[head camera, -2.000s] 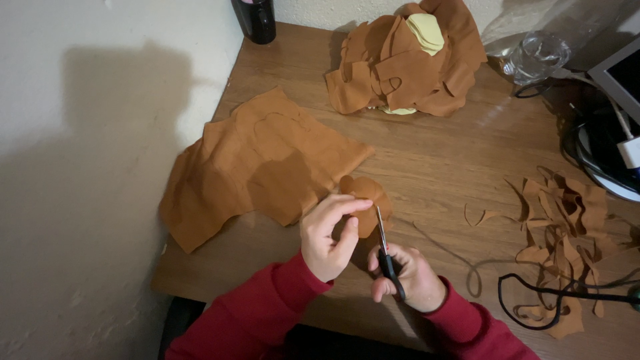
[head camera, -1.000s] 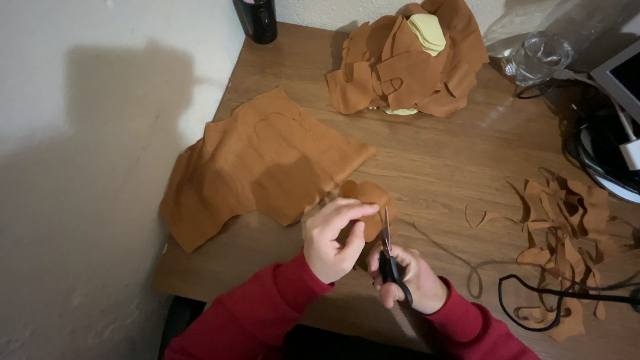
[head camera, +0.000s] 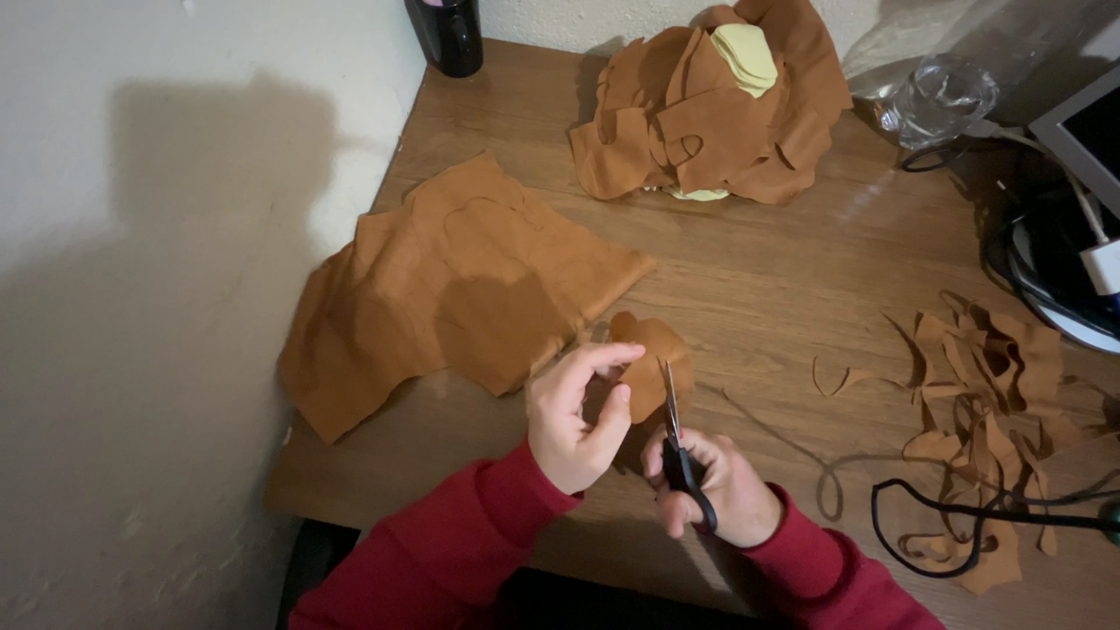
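My right hand (head camera: 713, 486) holds a pair of scissors with black handles (head camera: 681, 472), fingers in the loops, blades pointing away from me. The blades lie at a small rounded piece of brown leather (head camera: 649, 376). My left hand (head camera: 579, 411) holds that piece at its left side, index finger and thumb on it; the exact grip is partly hidden. Up and to the left of my hands, a large brown leather sheet (head camera: 472, 271) lies on the wooden table, with faint curved outlines drawn on it.
A heap of cut brown leather pieces (head camera: 726, 131) with pale yellow pieces (head camera: 745, 58) stands at the back. Leather scraps (head camera: 980, 420) lie at the right beside a black cord (head camera: 1006, 516). A black cup (head camera: 455, 39), a clear glass (head camera: 945, 98) and cables are near the back edge.
The scissors and the leather piece have shifted slightly in my hands, and the blades look more closed than one second ago. The large sheet and the heap have not moved.
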